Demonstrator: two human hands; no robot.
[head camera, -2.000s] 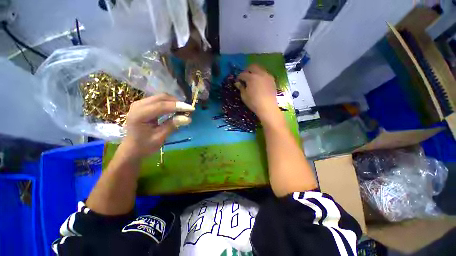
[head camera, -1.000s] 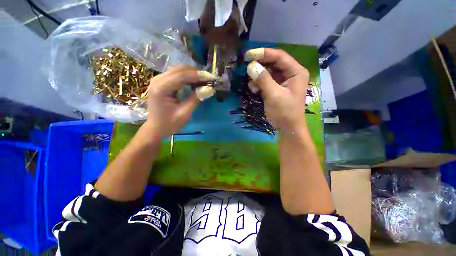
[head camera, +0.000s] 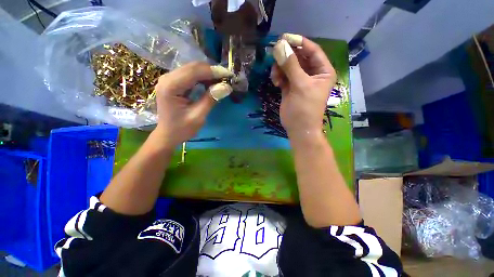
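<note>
My left hand (head camera: 187, 100), cream covers on thumb and fingertip, pinches a thin gold strip (head camera: 231, 53) at the machine's lower fixture (head camera: 239, 86). The strip stands lengthwise below the dark machine head (head camera: 234, 17). My right hand (head camera: 306, 81), also with cream covers, is raised right of the head, thumb and forefinger pinched on a thin dark pin (head camera: 269, 44) that points left. A pile of dark pins (head camera: 271, 111) lies under and beside my right hand. Gold parts (head camera: 122, 76) fill the open clear bag (head camera: 65, 81) at left.
A loose dark pin (head camera: 201, 140) and a thin gold piece (head camera: 183, 152) lie on the green and blue table (head camera: 227, 176). Blue bins (head camera: 76, 184) stand at lower left. A carton (head camera: 380, 208) with crumpled clear plastic (head camera: 441, 219) stands at lower right.
My right hand has left the dark pile and risen beside the machine head with a pin. My left hand has moved to the fixture with the gold strip. The view has shifted.
</note>
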